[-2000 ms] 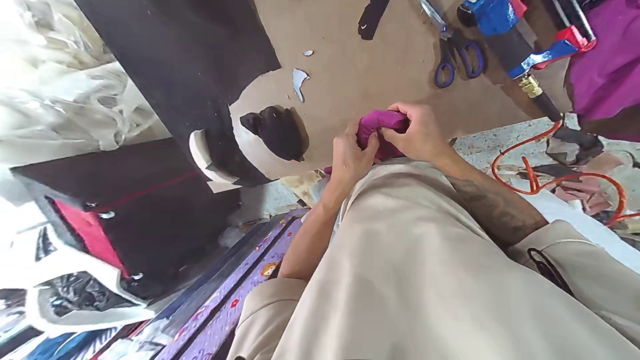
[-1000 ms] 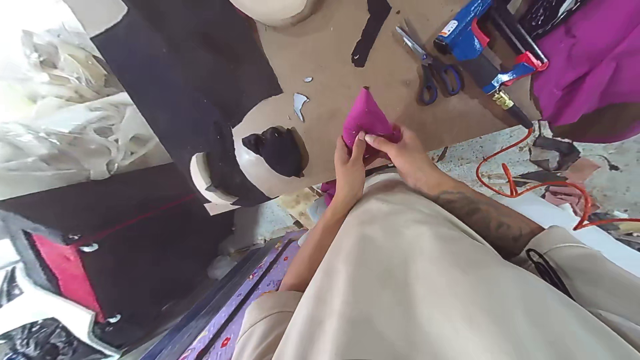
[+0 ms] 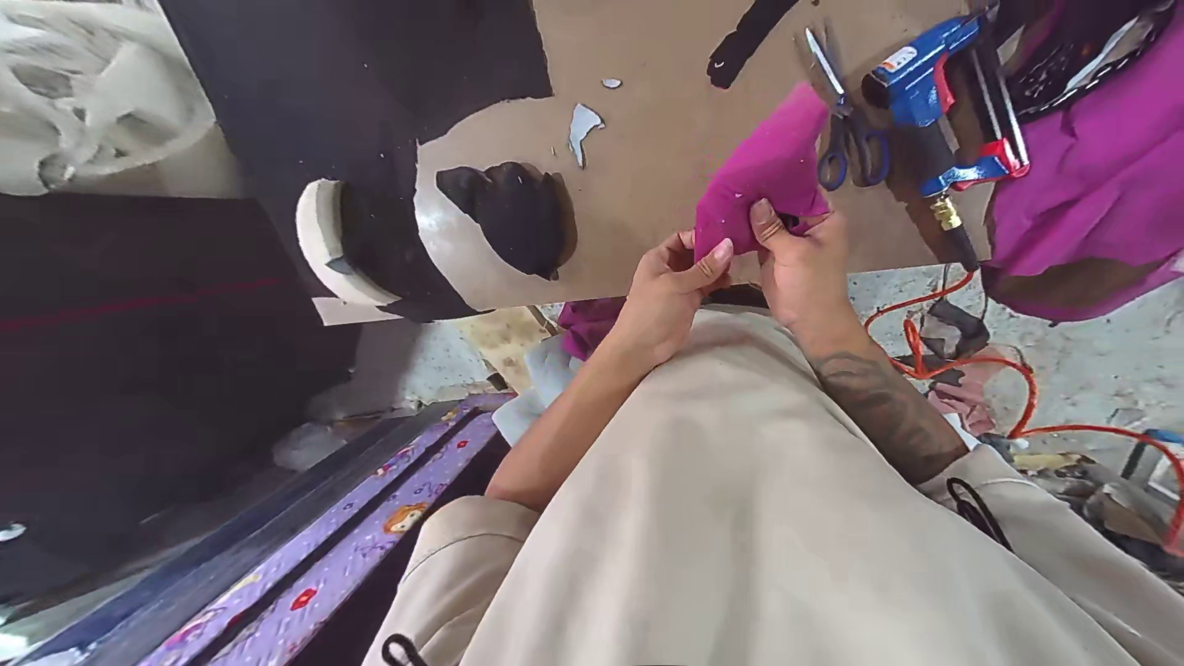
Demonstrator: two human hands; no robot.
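My left hand (image 3: 673, 287) pinches the lower left edge of a folded magenta fabric piece (image 3: 754, 180) between thumb and fingers. At its lower right edge, my right hand (image 3: 803, 264) grips the same piece, thumb on top. The piece is held at the near edge of a brown board-topped table (image 3: 647, 185), its tip pointing up and right. Close by on the right lie scissors with dark blue handles (image 3: 853, 153) and a blue pneumatic staple gun (image 3: 934, 92). A bundled black fabric piece (image 3: 518, 217) rests to the left of my hands.
Black material (image 3: 370, 65) covers the table's left part, with a curved white-edged piece (image 3: 328, 245) on it. Magenta fabric (image 3: 1091, 176) spreads at the right. An orange air hose (image 3: 1027, 388) coils below the staple gun. Purple printed panels (image 3: 370, 546) stand at lower left.
The magenta piece, bunched in my hands two seconds ago and pointed upward one second ago, now extends up and right, opened out wider. Both hands still hold it.
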